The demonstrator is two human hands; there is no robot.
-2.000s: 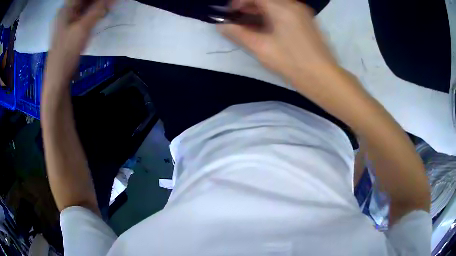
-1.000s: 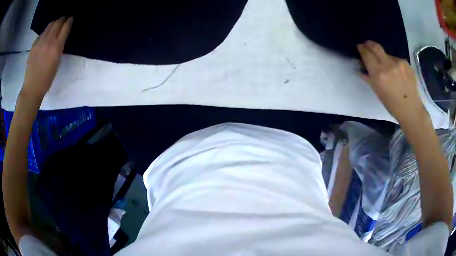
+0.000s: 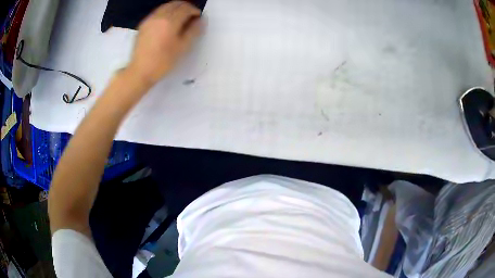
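A black fabric panel [image 3: 126, 13] lies at the top left of the white table cover, cut off by the upper edge of the picture. My left hand [image 3: 167, 35] is at the panel's right part, blurred, with the fingers bent; whether it grips the fabric cannot be told. My right hand is not in view. The iron [image 3: 480, 120], a dark plate with a pale shiny rim, is at the right edge, partly cut off.
The white table cover [image 3: 260, 103] bears faint marks and stray threads. A thin dark cord [image 3: 65, 72] curls at the left. Blue crates [image 3: 40, 155] are below left. Wrapped and striped bundles [image 3: 456, 222] are below right. A red-edged tray [image 3: 484, 24] is at the upper right.
The black panels have gone from the middle and right; one part shows at top left. My left hand has moved right, and my right hand has left the picture. The view has shifted.
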